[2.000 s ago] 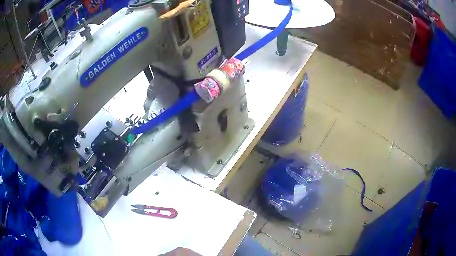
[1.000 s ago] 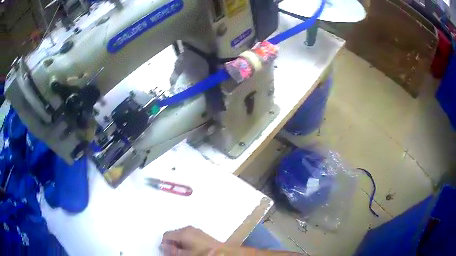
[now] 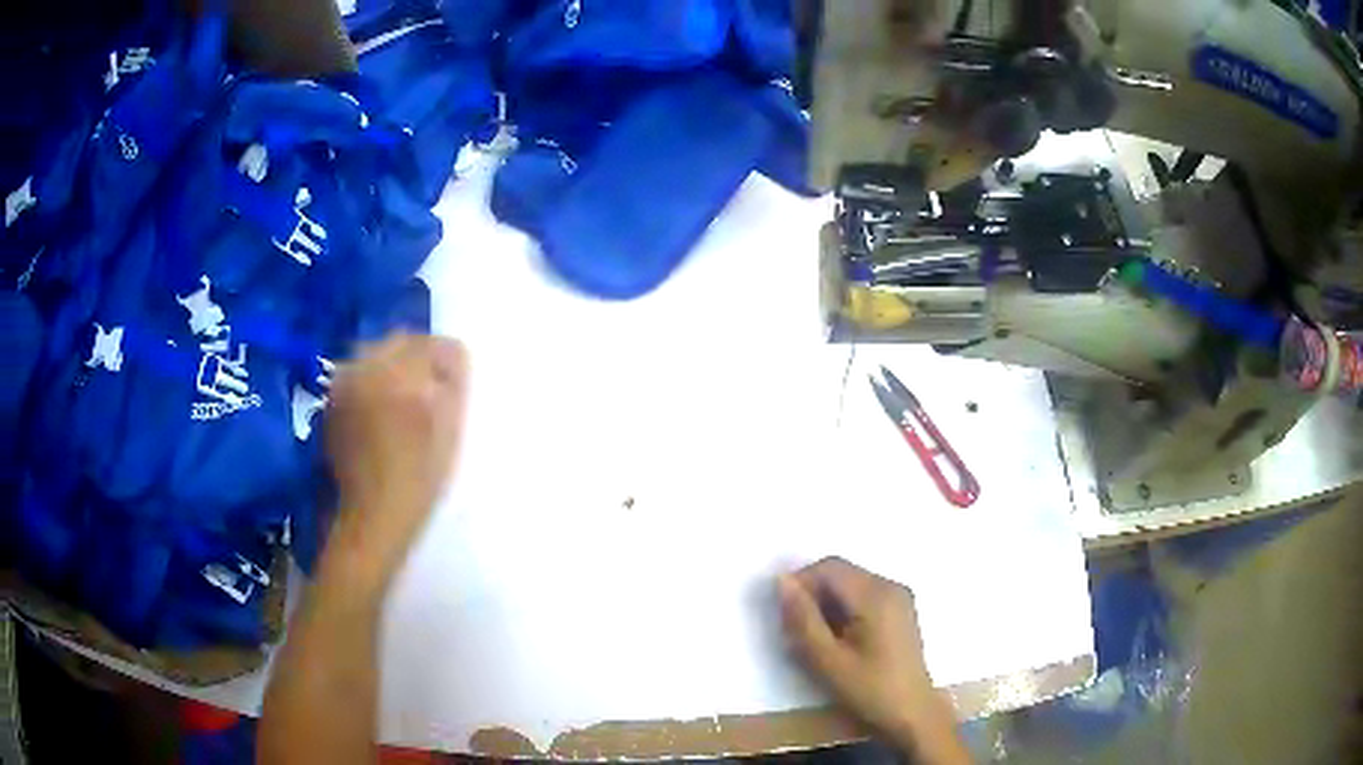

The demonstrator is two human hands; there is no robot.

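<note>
My left hand is blurred and curled at the right edge of the pile of blue pouches with white prints. Whether it grips a pouch cannot be told. My right hand rests loosely curled on the white table near its front edge, with nothing visible in it. The red-handled thread snips lie on the table below the sewing head, to the upper right of my right hand. A rounded blue pouch lies at the back, left of the machine.
The sewing machine stands at the back right, with a brass-yellow part at its near end. Blue binding tape runs from the patterned guide roll towards the sewing head. The table has a worn brown front edge.
The view has swung left from the machine to the pouch pile and table. My left hand has come into view at the pile. My right hand still lies at the table's front.
</note>
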